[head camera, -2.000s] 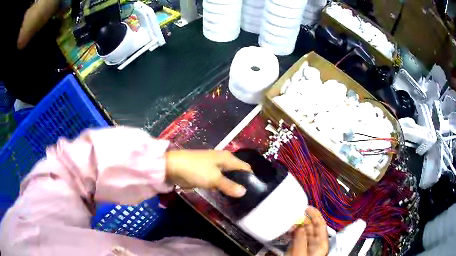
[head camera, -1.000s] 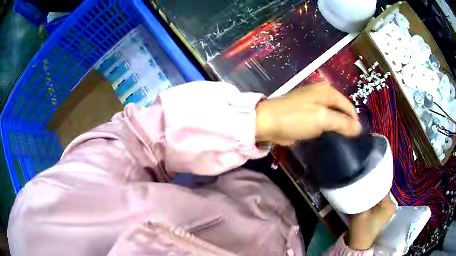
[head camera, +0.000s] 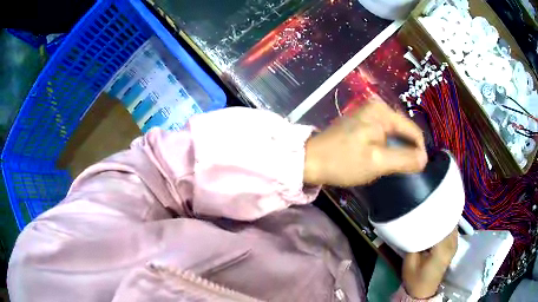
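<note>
A white round housing (head camera: 422, 223) with a glossy black inner shell (head camera: 401, 197) in its open end is held tilted over the bench's near edge. My right hand (head camera: 429, 268) grips the housing from below; its fingers are partly hidden behind it. My left hand (head camera: 368, 147) is blurred, with curled fingertips at the black shell's upper edge and a dark patch showing between them. What the fingertips touch is partly hidden. A white flat base plate (head camera: 481, 262) shows beside my right hand.
Red and blue wire leads (head camera: 466, 144) with white plugs (head camera: 423, 79) lie right of my left hand. Behind them is a carton (head camera: 485, 127) of small white parts. A blue crate (head camera: 38, 127) holds cardboard and printed sheets. A white strip (head camera: 348, 68) crosses the bench.
The view has swung toward the crate. The housing has turned so its black-lined opening faces up-left. My left hand has moved from the shell's side to its upper edge.
</note>
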